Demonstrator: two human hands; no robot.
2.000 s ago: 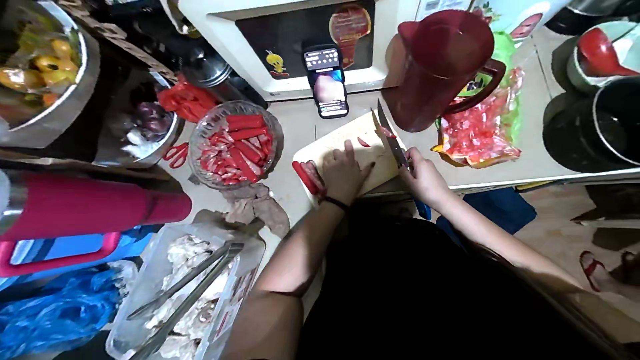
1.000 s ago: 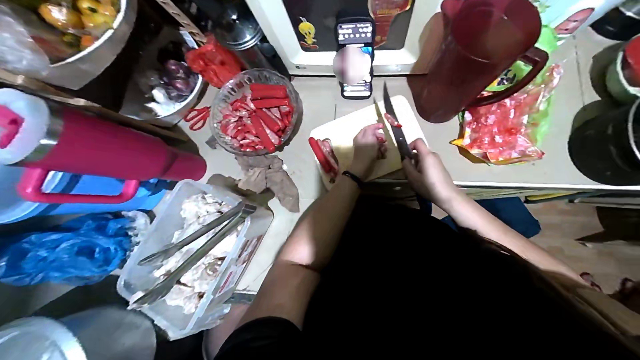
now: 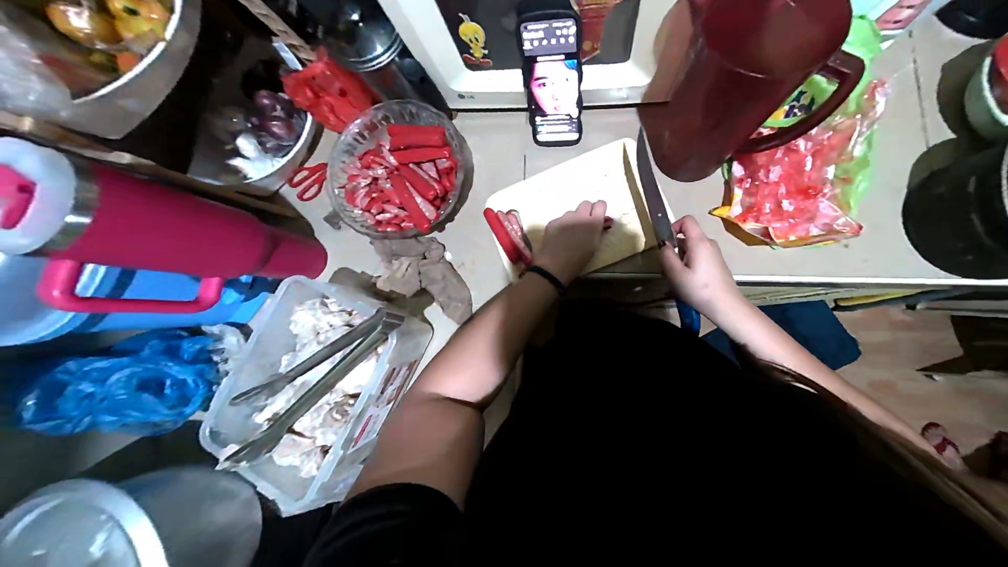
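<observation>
My right hand (image 3: 693, 260) grips the handle of a kitchen knife (image 3: 652, 189), its blade pointing away along the right edge of a cream cutting board (image 3: 579, 185). My left hand (image 3: 572, 236) lies over the board, fingers bent, with a small dark-red bit at the fingertips; whether it is held is unclear. Red-skinned crab sticks (image 3: 508, 236) lie at the board's left edge, near my left wrist. Beyond them, a ribbed clear bowl (image 3: 339, 169) holds many cut red-and-white pieces (image 3: 409, 177).
A phone (image 3: 554, 94) leans against the microwave (image 3: 480, 98). Right of the board stand a dark-red pitcher (image 3: 701, 102) and an opened plastic pack (image 3: 803, 189). At left are red scissors (image 3: 309, 181), a crumpled cloth (image 3: 425, 276), a pink tumbler (image 3: 173, 224), and metal tongs (image 3: 315, 394) across a plastic tub (image 3: 216, 409).
The knife has moved from over the board, beside my left fingers, to its right edge. My left hand now lies lower and flatter over the board. The phone's screen picture has changed.
</observation>
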